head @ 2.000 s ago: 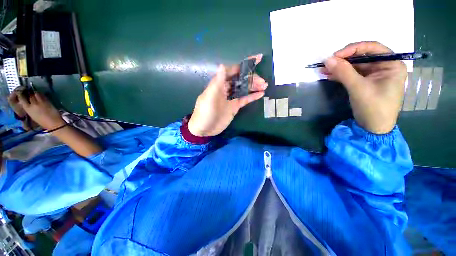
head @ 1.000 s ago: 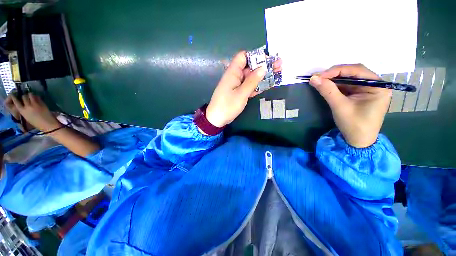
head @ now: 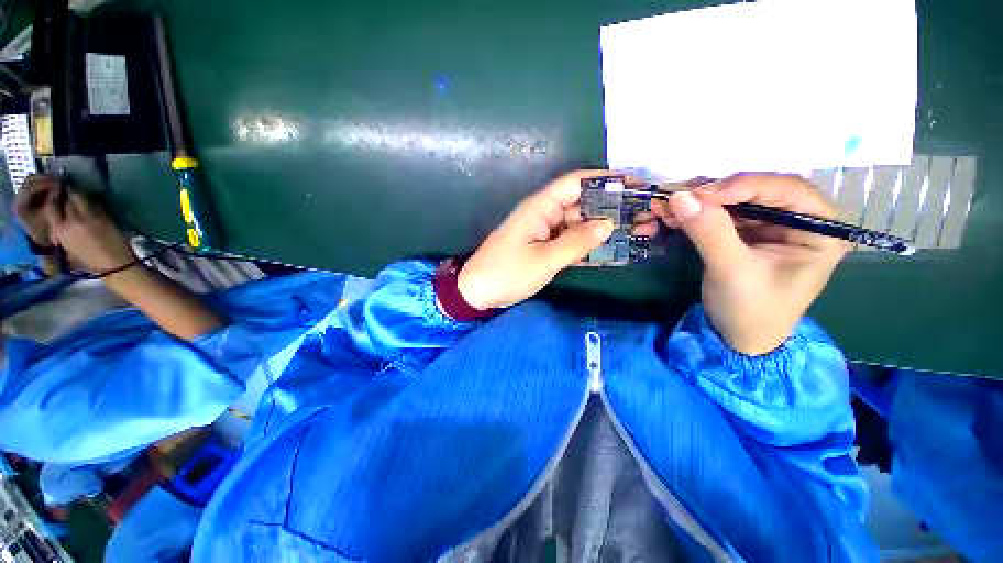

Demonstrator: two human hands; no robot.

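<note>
My left hand (head: 536,244) holds a small circuit board module (head: 607,209) between thumb and fingers, just below the white paper sheet's lower left corner. My right hand (head: 759,251) holds a thin black pen-like tool (head: 803,221) with pale lettering on its barrel. The tool's tip points left and is at the module's upper part; whether it touches cannot be told. The small grey pads seen earlier below the paper are hidden behind my hands and the module. Upright grey adhesive strips (head: 936,202) lie right of my right hand, partly covered by it.
The white paper sheet (head: 759,88) lies on the dark green bench top (head: 363,203). At far left are a black box with a white label (head: 109,86), a screwdriver with a yellow and dark handle (head: 187,203), and another person's hands (head: 75,225) with a thin black cable.
The left hand has turned the module over to its patterned face and brought it right, then down. The right hand has moved left and down, bringing the tool's tip to the module.
</note>
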